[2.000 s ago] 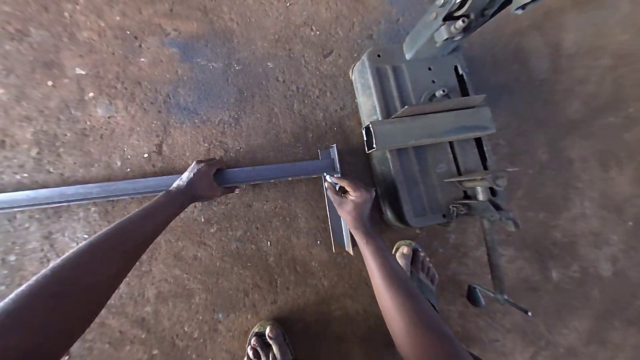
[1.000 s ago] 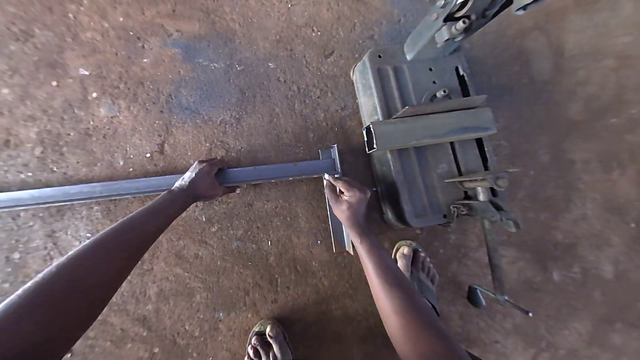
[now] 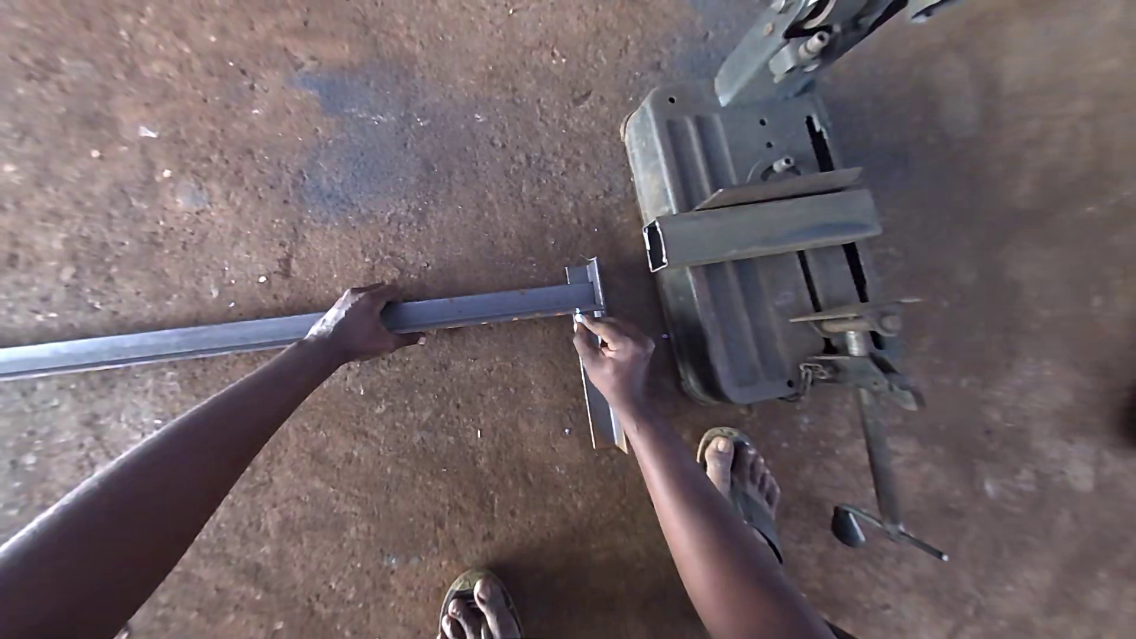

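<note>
My left hand (image 3: 359, 324) grips a long grey metal bar (image 3: 488, 306) that runs in from the left edge. The bar's right end lies across the upper part of a short metal profile (image 3: 602, 417), at about a right angle to it. Pinched between the thumb and fingers of my right hand (image 3: 617, 355) is a small whitish piece (image 3: 579, 318), perhaps chalk. Its tip is at the lower edge of the bar, where the bar meets the short profile. My right hand covers part of that profile.
A chop saw's metal base (image 3: 745, 328) stands on the ground to the right, with a rectangular steel tube (image 3: 768, 229) across it. Its clamp screw and crank handle (image 3: 879, 461) extend toward me. My sandalled feet (image 3: 741, 479) are at the bottom, one near the base.
</note>
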